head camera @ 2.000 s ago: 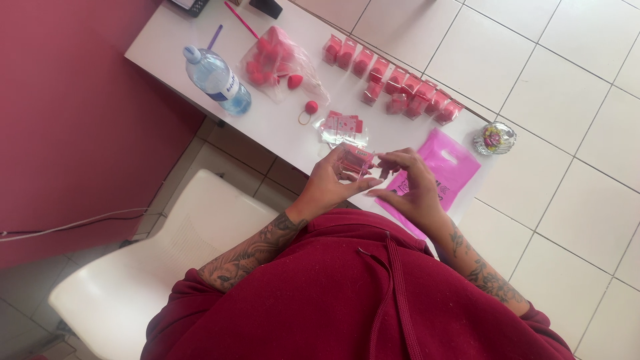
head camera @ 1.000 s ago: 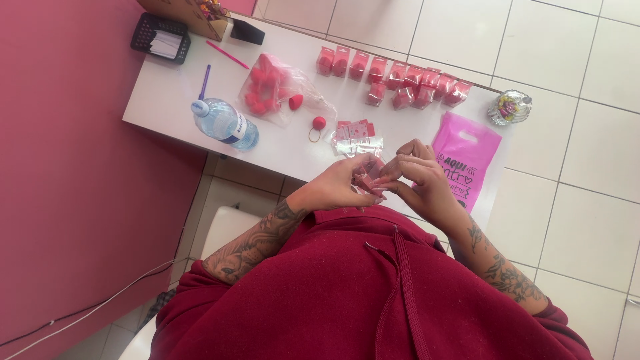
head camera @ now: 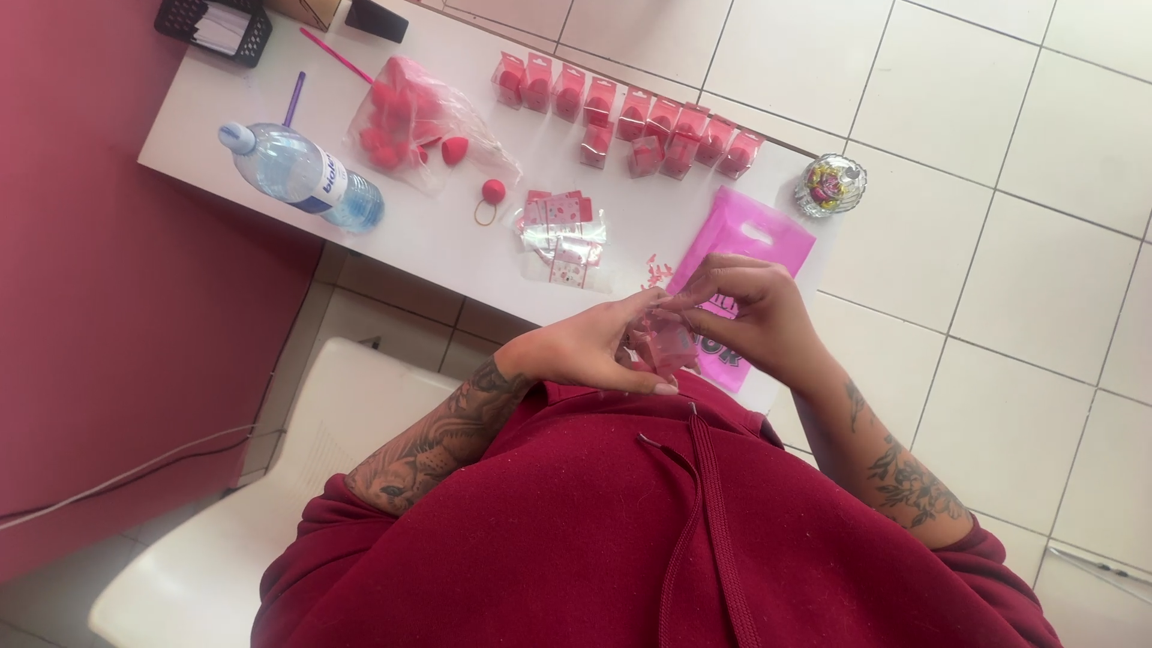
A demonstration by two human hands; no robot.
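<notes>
Near the table's front edge, my left hand (head camera: 585,346) holds a small clear plastic box (head camera: 670,342) with pink-red printing. The fingers of my right hand (head camera: 751,301) pinch at the box's upper end. A pink plastic bag with writing (head camera: 756,238) lies flat beneath and beside my right hand. Small pink pieces (head camera: 658,272) lie just beyond the box. Flat clear and pink printed packaging (head camera: 564,236) rests to the left. Whether anything is inside the held box is hard to tell.
Boxed red sponges (head camera: 634,115) stand in rows at the back. Left of them are a bag of red sponges (head camera: 400,117), a loose sponge (head camera: 454,150), a red ball hair tie (head camera: 492,191) and a water bottle (head camera: 297,175). A glass bowl (head camera: 830,185) sits at the right corner; a white chair (head camera: 297,486) stands left.
The box in my left hand shows a different angle, and my right fingers are now at its upper end. The view has shifted somewhat.
</notes>
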